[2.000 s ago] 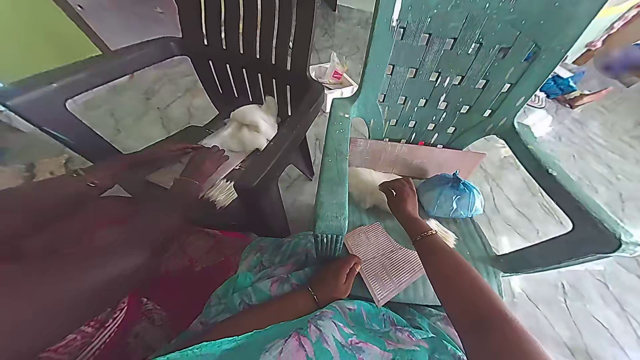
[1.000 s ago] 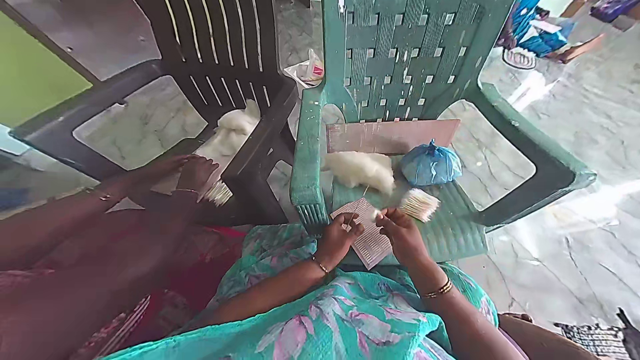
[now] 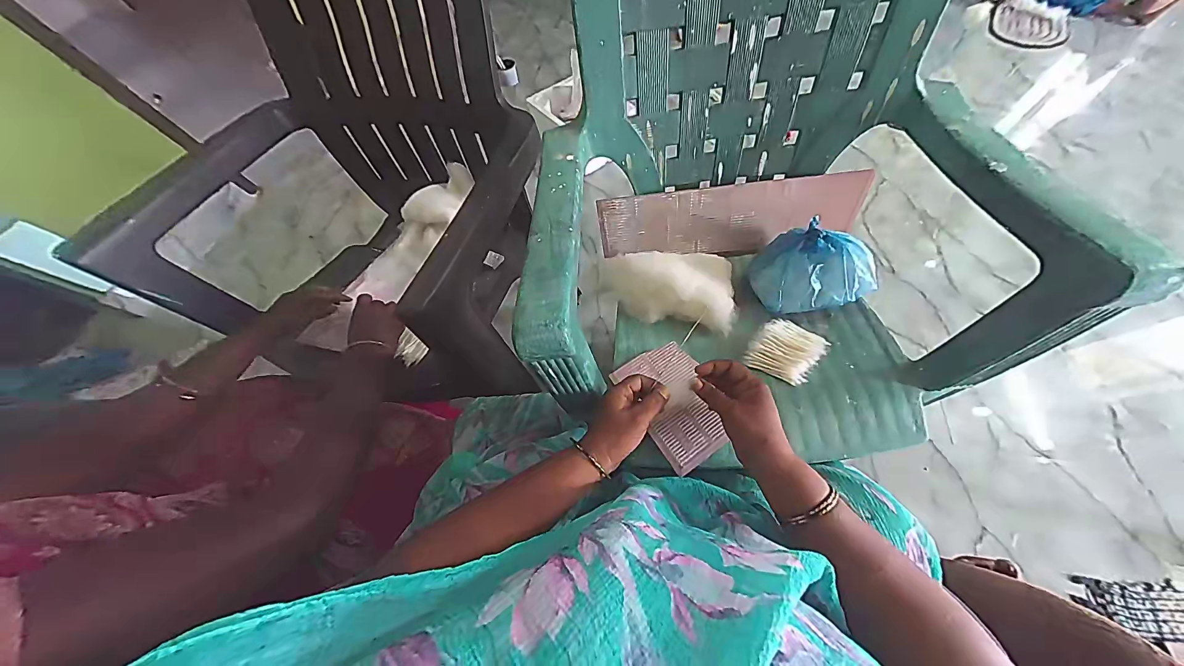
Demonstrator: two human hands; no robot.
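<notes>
Over a ridged, printed card (image 3: pixel 689 435) at the front of the green chair seat, my left hand (image 3: pixel 634 412) and my right hand (image 3: pixel 740 402) pinch a small tuft of white cotton (image 3: pixel 680 387) between them. Behind the card lies a loose mass of cotton wool (image 3: pixel 671 285) with a thin stick poking out toward me. A bundle of white cotton wicks (image 3: pixel 786 350) rests right of my right hand. Beyond it sits a knotted blue plastic bag (image 3: pixel 812 268), its contents hidden. A flat pinkish board (image 3: pixel 740 215) leans at the chair's back.
The green plastic chair's left armrest (image 3: pixel 555 268) stands beside my left forearm. At the left, a co-worker's hands (image 3: pixel 347 319) work at a dark brown plastic chair (image 3: pixel 462 305) with more cotton (image 3: pixel 430 208) on it. A patterned cloth (image 3: pixel 1128 606) lies on the floor at right.
Two seconds ago my right hand was at the cotton wool mass and my left held the card's edge. Both hands have come together above the card, with a tuft between them.
</notes>
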